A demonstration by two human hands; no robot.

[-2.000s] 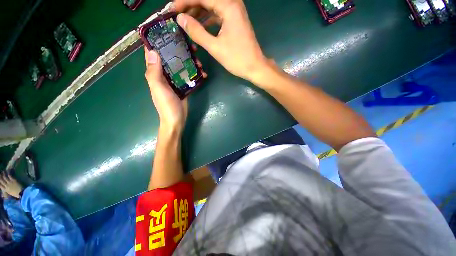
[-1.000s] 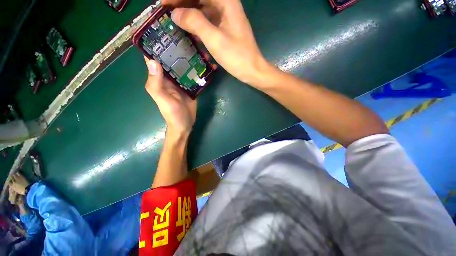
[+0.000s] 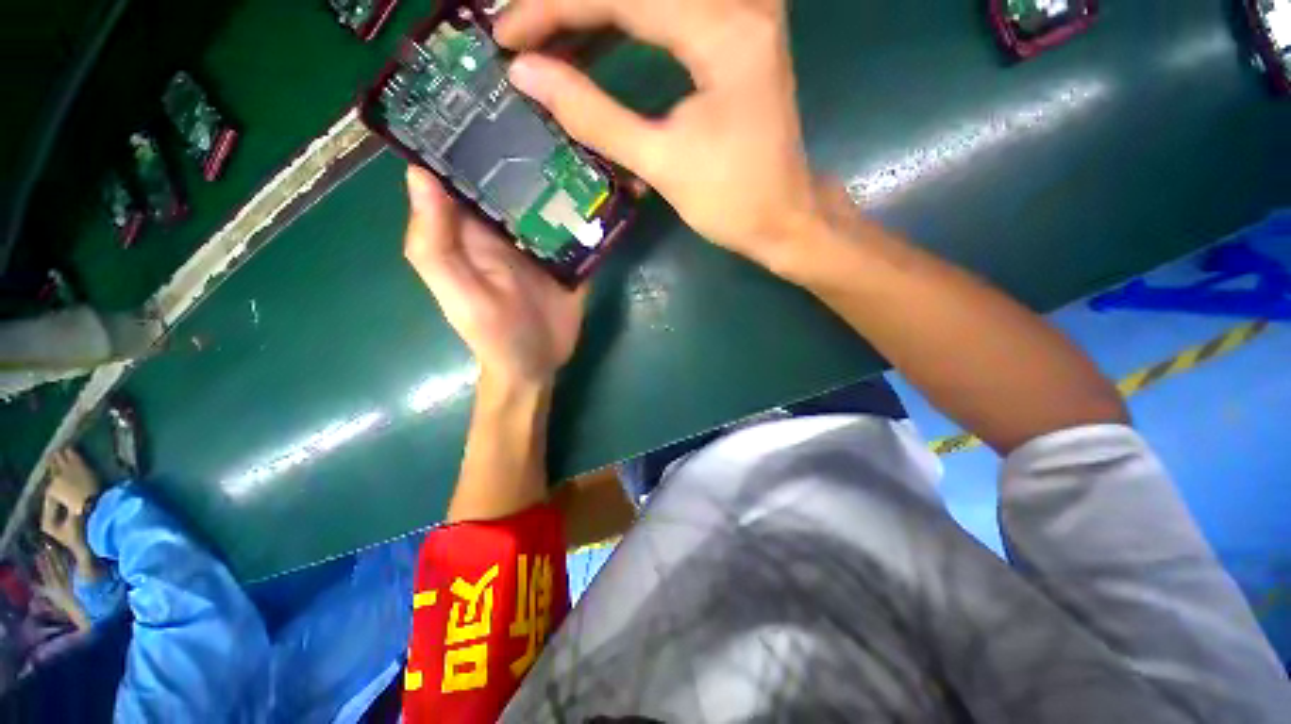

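Observation:
An open-backed phone unit point(image 3: 498, 153) with a dark red frame, green board and grey shield is held tilted above the green bench, at the upper middle. My left hand point(image 3: 489, 283) grips it from below, with the thumb at its left edge. My right hand point(image 3: 680, 127) is at its upper right edge, with thumb and index finger close to the frame's side near the top. Whether the fingertips hold a small part or only touch the frame cannot be told. A white spot and a thin yellow strip show at the lower end.
Other open phone units lie beyond the pale worn rail point(image 3: 255, 226), at the upper right point(image 3: 1041, 20) and far right edge. One lies by a neighbouring worker's hands point(image 3: 68, 502) at the left. The green bench point(image 3: 793, 333) has its edge towards me.
The phone unit has moved slightly left and closer to the camera. My right hand's thumb and index finger have spread apart more at its upper edge. The view has shifted a little.

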